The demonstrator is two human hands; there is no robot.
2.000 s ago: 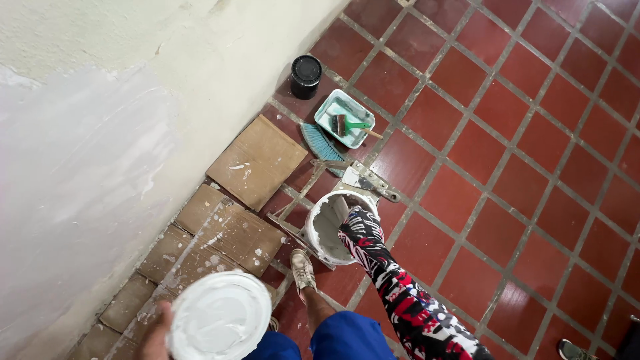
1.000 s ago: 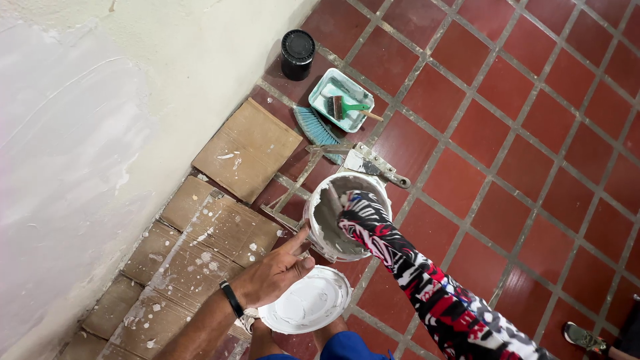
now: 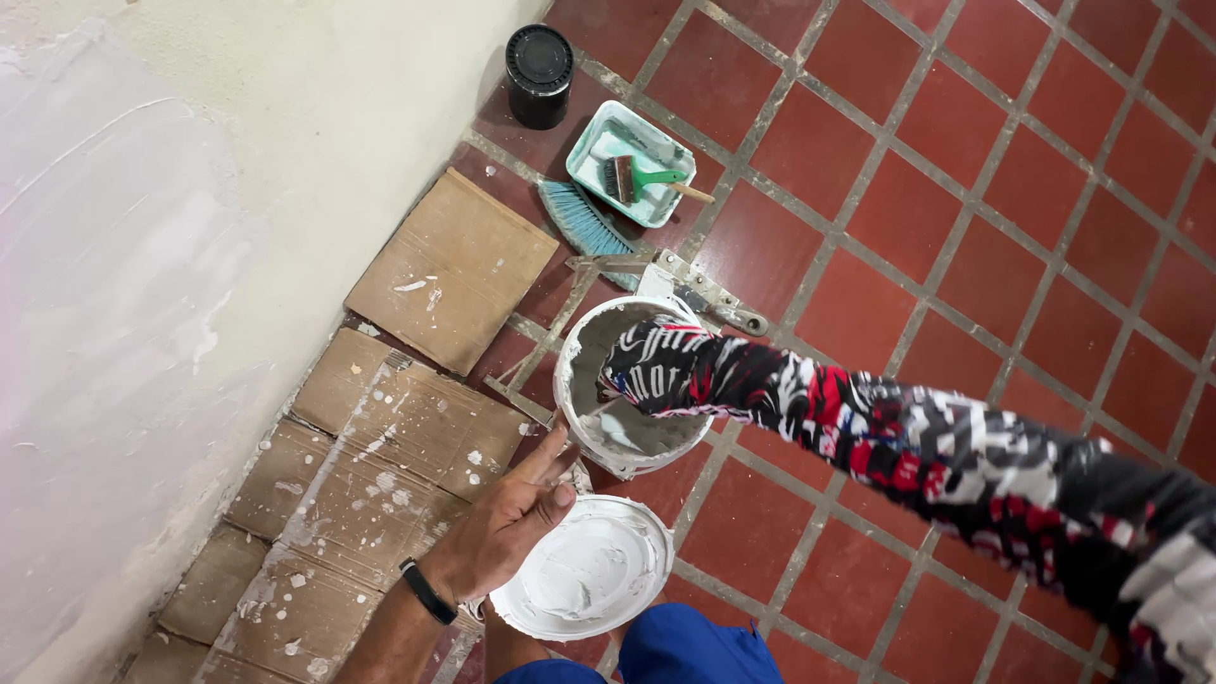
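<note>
My right hand [image 3: 632,380], in a black, white and red patterned sleeve, is inside a white plastic bucket [image 3: 567,380]. Grey-white paste coats the bucket's inside. The fingers are mostly hidden, and whether they hold a tool cannot be told. Bare, with a black wristband, my left hand [image 3: 518,518] has its extended fingertips at the bucket's near-left rim. Beside it, above my legs, is a round white lid [image 3: 589,575] smeared with white paste; what supports it is unclear. A paste-covered putty knife [image 3: 727,309] lies across the bucket's far side.
Paint-spotted cardboard [image 3: 456,271] lies along the plastered wall [image 3: 313,123]. Past the bucket are a blue broom head [image 3: 584,218], a tray [image 3: 679,204] with a green-handled brush [image 3: 655,178], and a black container [image 3: 539,76]. Metal legs [image 3: 546,356] stand against the bucket's left side.
My left hand has moved from the lid at lower left to the bucket's rim. The lid has shifted right, nearer the bucket. My right hand stays in the bucket while its forearm has swung outward.
</note>
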